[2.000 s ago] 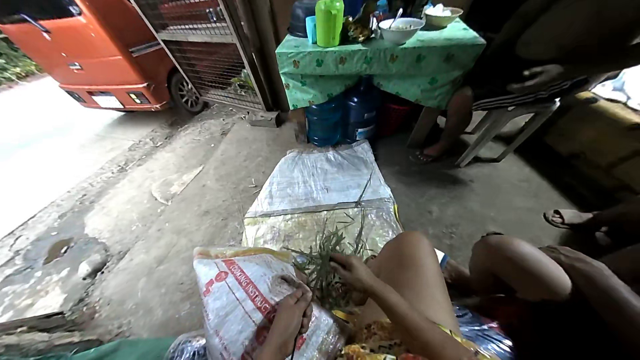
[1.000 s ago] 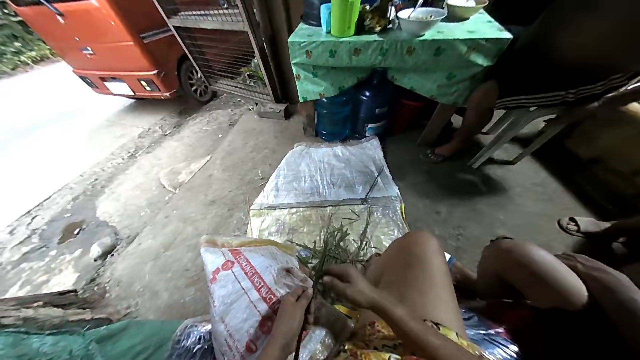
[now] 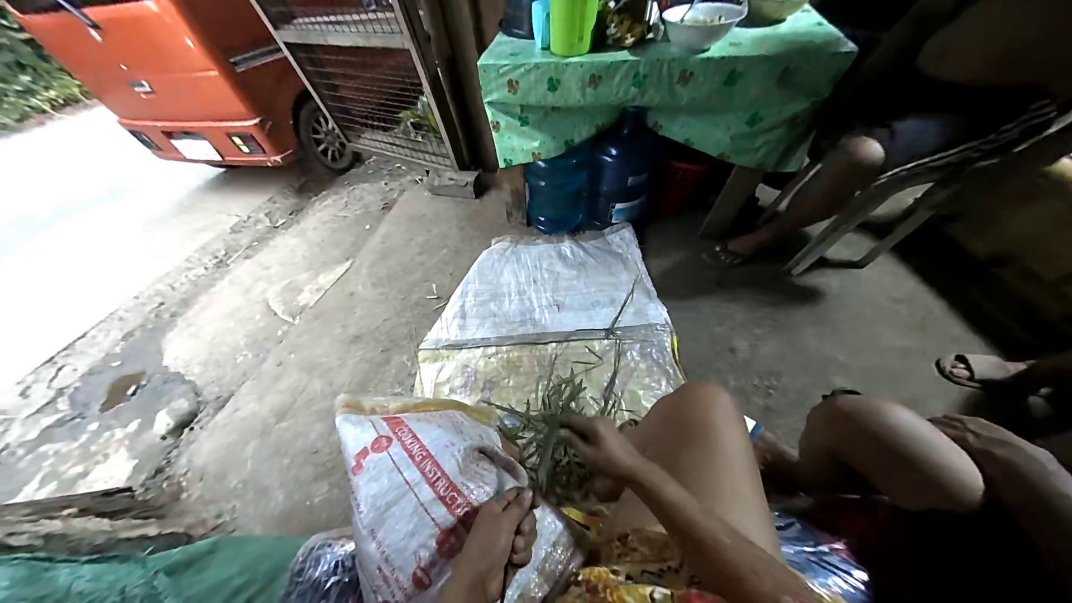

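Note:
A white woven plastic sack (image 3: 402, 502) with red print lies across the lap at lower centre. My left hand (image 3: 501, 536) rests on it with curled fingers; something thin and dark runs below the fist, too hidden to name. Just to the right, my right hand (image 3: 599, 444) has its fingers on a heap of green leafy sprigs (image 3: 553, 444), beside my bare knee. Beneath and beyond the sprigs, flattened woven sacks (image 3: 553, 293) are spread on the concrete floor, with a few long stems lying on them.
Ahead stands a table with a green patterned cloth (image 3: 586, 92), holding bowls and a green tumbler (image 3: 574, 25). Blue water jugs (image 3: 620, 176) sit underneath. A person sits on a plastic chair (image 3: 913, 184) at right; another person's knee (image 3: 896, 452) is close by. An orange vehicle (image 3: 193, 84) stands left.
My right hand has moved away from my left hand, back over the sprigs; one second ago the two hands were close together. The view has shifted slightly.

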